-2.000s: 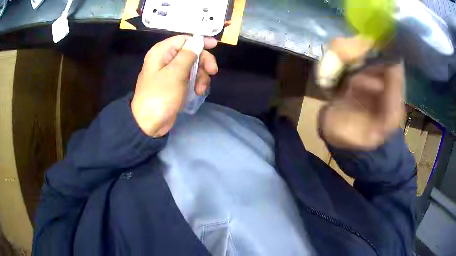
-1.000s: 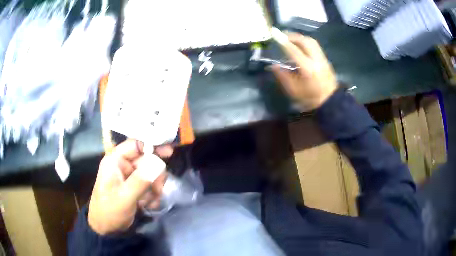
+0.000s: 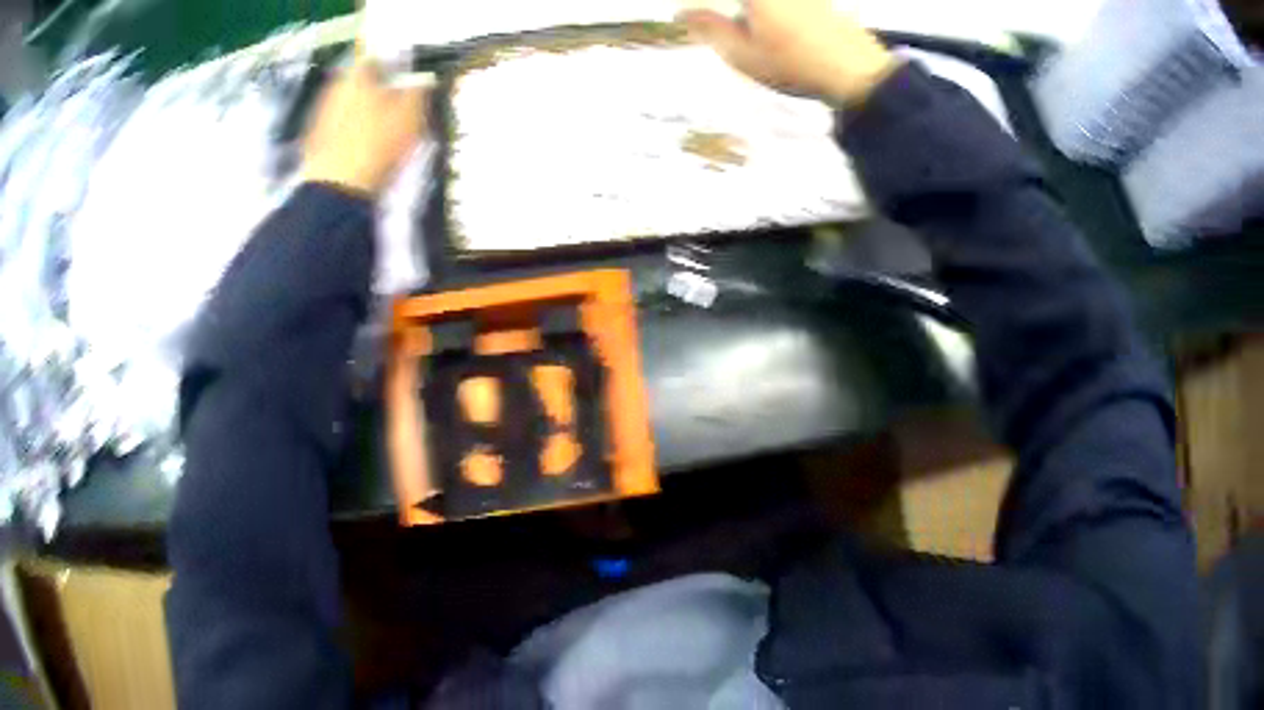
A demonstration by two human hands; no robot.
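Observation:
The orange fixture (image 3: 635, 402) lies at the bench's front edge with its black inside and orange patches showing; no housing sits in it. My left hand (image 3: 363, 128) is blurred at the upper left, above the fixture, with something whitish at its fingertips and pale material (image 3: 402, 229) hanging below; its grip is unclear. My right hand (image 3: 797, 45) reaches over the back of the parts tray (image 3: 665, 239), fingers at the edge of a white board (image 3: 555, 14). The tray holds many small white pieces, with a brown patch showing. Whether the right hand grips anything is unclear.
Bagged cords (image 3: 153, 222) are piled on the bench at left. Small pale clips (image 3: 690, 278) lie between tray and fixture. A silver shaft (image 3: 908, 289) lies near my right forearm. Stacked housings (image 3: 1144, 97) stand at upper right. Brown cartons (image 3: 957, 499) are below the bench.
The white housing has left the fixture. My left hand has moved from the bench edge to the upper left; my right hand has moved up to the tray's back. The view has shifted.

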